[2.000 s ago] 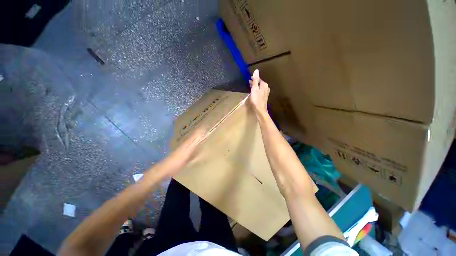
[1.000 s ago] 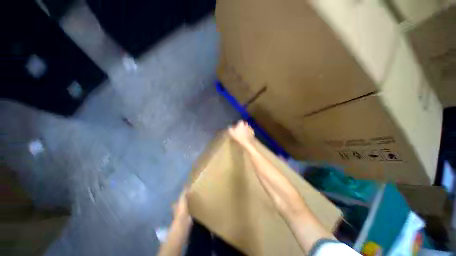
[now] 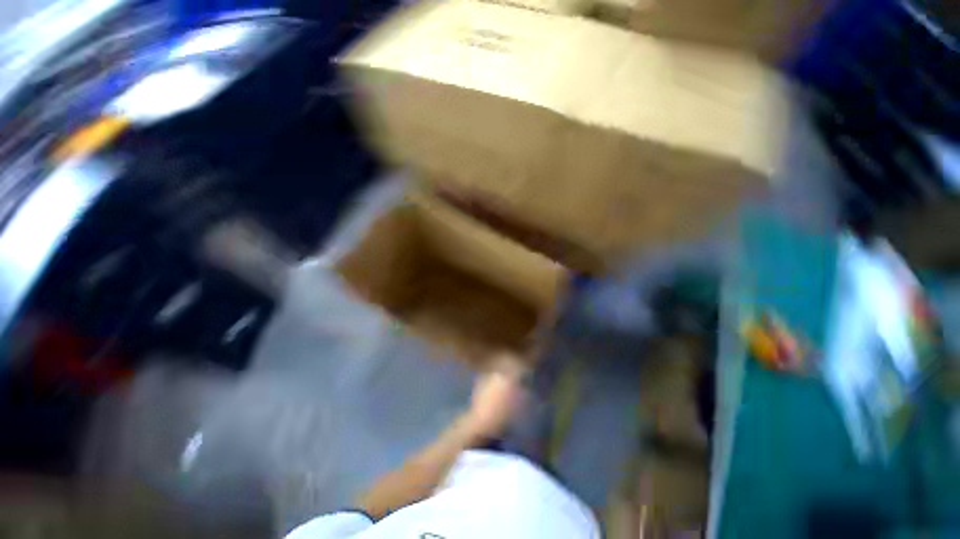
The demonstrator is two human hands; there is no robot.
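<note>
The frame is strongly blurred. A tan shipping carton [image 3: 490, 247] stands low on the floor near the picture's middle, its top open and its inside dark brown. What it holds inside cannot be made out. My left hand [image 3: 500, 395] is at the carton's near side, around its lower right corner; its fingers are smeared, and I cannot tell whether it grips the edge. My right hand is not visible.
Large tan stacked cartons [image 3: 558, 116] stand just beyond the open one. A green-topped workbench [image 3: 774, 442] is at the right, with white items and a small red-yellow thing on it. Dark stacked shapes lie at the left; grey floor [image 3: 326, 368] lies between.
The view has swung. The tan carton that both hands held by its edges now stands open-side up on the floor, farther forward. My right hand has left the picture.
</note>
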